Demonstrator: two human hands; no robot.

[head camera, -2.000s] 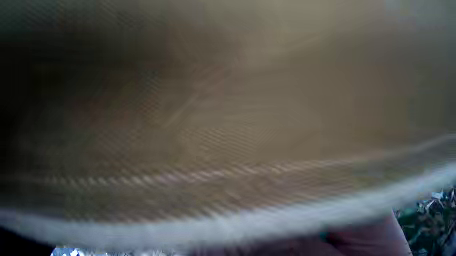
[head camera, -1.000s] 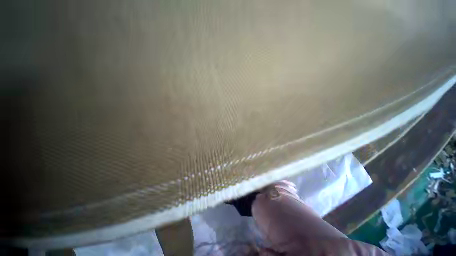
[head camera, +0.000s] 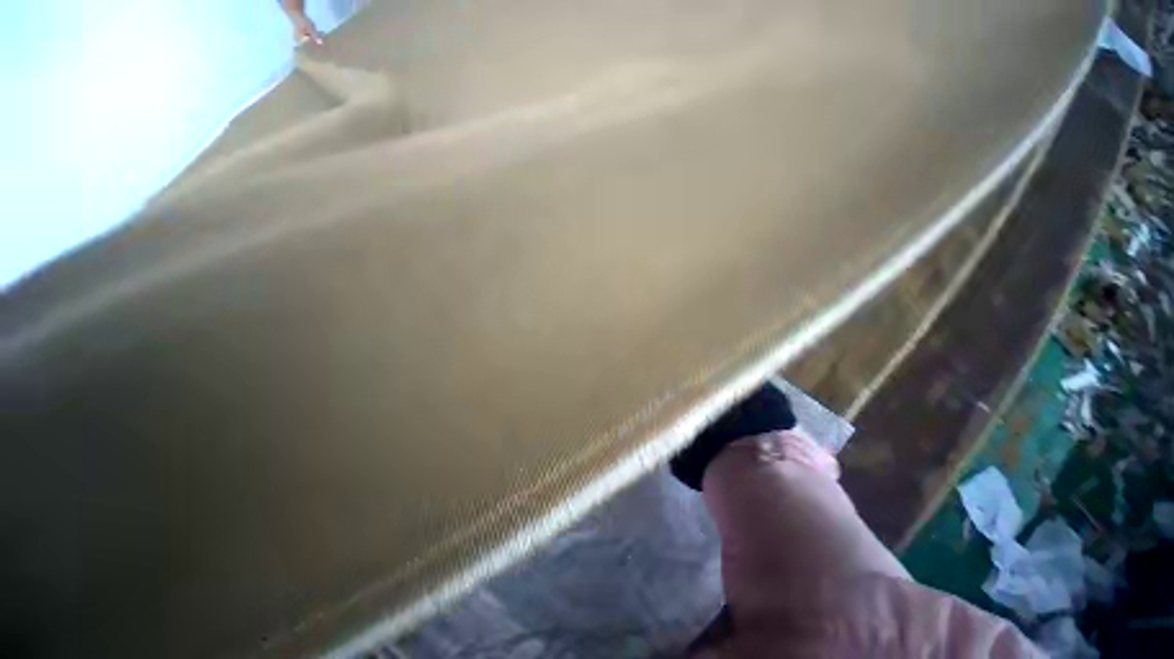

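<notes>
A wide tan fabric ply fills most of the view, raised and billowing, with soft folds at the upper left. Its whitish selvedge curves from the bottom left to the top right. A pink sleeve on my right side reaches up from the lower right to a black cuff or glove, the visible part of my right hand. It is at the selvedge, partly under the cloth. The fingers are hidden, so I cannot tell their grip. My left hand is not in view.
Another person's hand is at the fabric's far corner. Below the ply, white sheet and tan layers lie on the brown table. The green floor at right has scraps and crumpled white pieces.
The ply has shifted and now slopes down to the left, uncovering a bright area and the other person's hand at upper left. The pink sleeve has moved slightly right and up.
</notes>
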